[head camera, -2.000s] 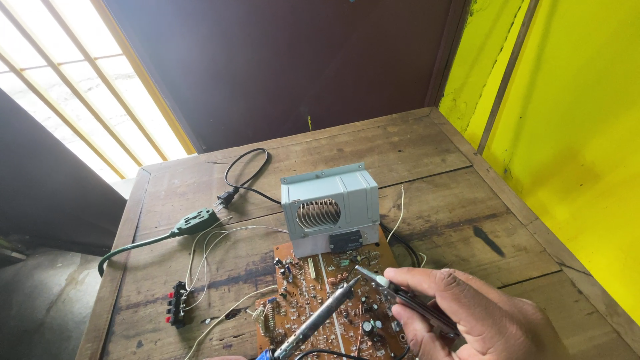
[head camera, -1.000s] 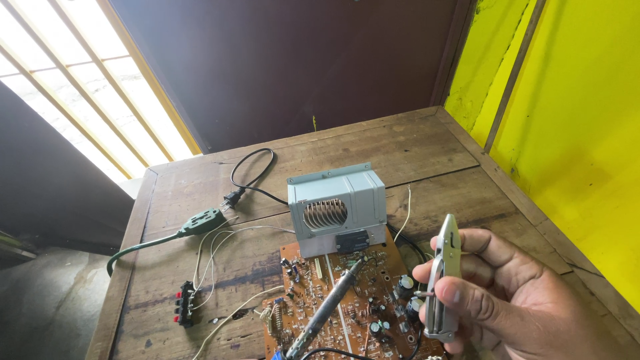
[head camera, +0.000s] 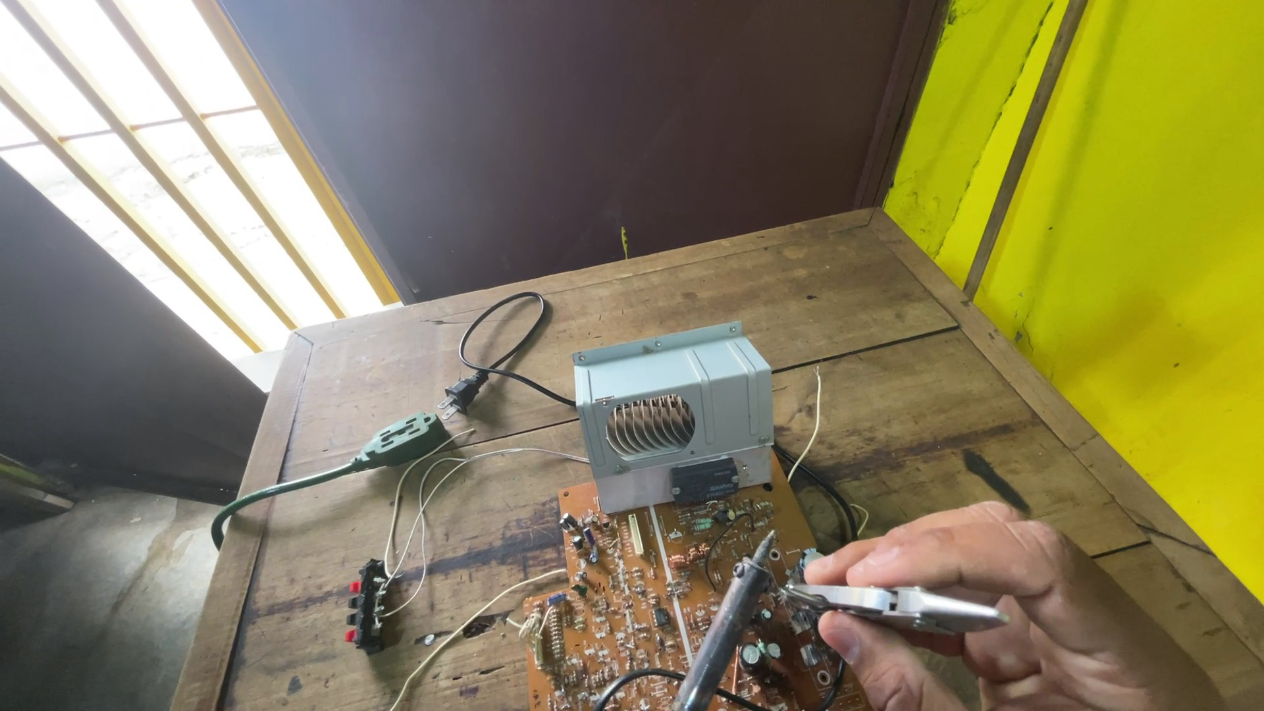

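Observation:
My right hand [head camera: 997,602] holds a small metal folding multi-tool [head camera: 894,604] between thumb and fingers, its tip pointing left toward a soldering iron [head camera: 729,632]. The iron slants up from the bottom edge, its tip over a brown circuit board [head camera: 617,632] crowded with components. Whatever grips the iron's handle lies below the frame, and my left hand is out of view. At the board's far edge stands a grey-blue metal housing [head camera: 681,385] with an oval opening showing metal fins. A black module [head camera: 704,481] is fixed on its lower front.
A green extension cord socket [head camera: 403,439] lies left on the wooden table [head camera: 869,425], near a black two-prong plug [head camera: 462,393]. A black terminal block with red tabs [head camera: 367,607] has thin white wires. A yellow wall [head camera: 1136,247] borders the right side.
The multi-tool, upright in my right hand a second ago, now lies nearly level and closer to the iron's tip. The hand has turned and moved lower.

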